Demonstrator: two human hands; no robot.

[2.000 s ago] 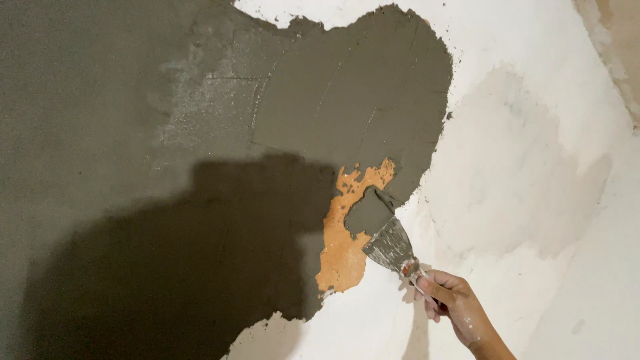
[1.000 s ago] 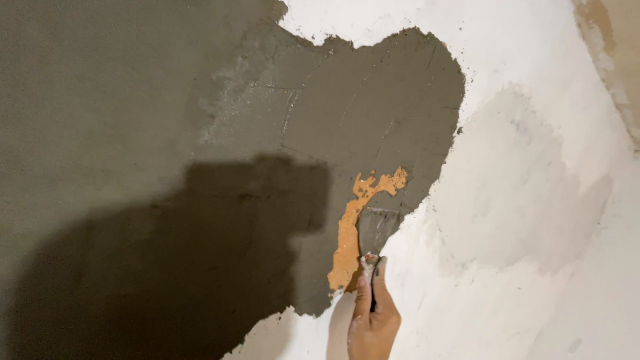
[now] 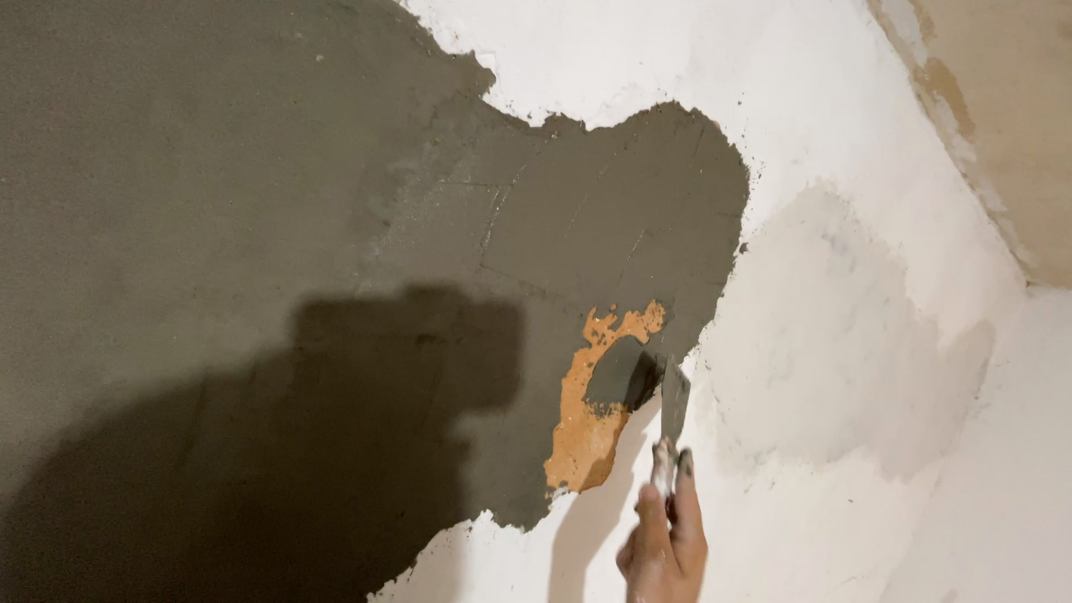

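Observation:
My right hand (image 3: 667, 536) holds a putty knife (image 3: 675, 398) by its smeared handle, low and right of the middle of the view. The blade is turned nearly edge-on, close to the right edge of a dark grey plaster coat (image 3: 620, 209). Left of the blade, a mound of wet grey plaster (image 3: 615, 373) lies over part of a bare orange-brown patch (image 3: 582, 435). Dark smears mark one fingertip. My left hand is out of view.
White wall surface (image 3: 804, 528) borders the grey coat, with a paler grey-beige stain (image 3: 837, 335) to the right. A beige surface (image 3: 1013, 126) meets the white at the upper right corner. A large dark shadow (image 3: 276, 469) falls over the lower left.
A second ago the blade lay flat toward the wall beside the orange strip; now it is turned edge-on, to the right of the plaster mound. More of the orange patch's lower part shows.

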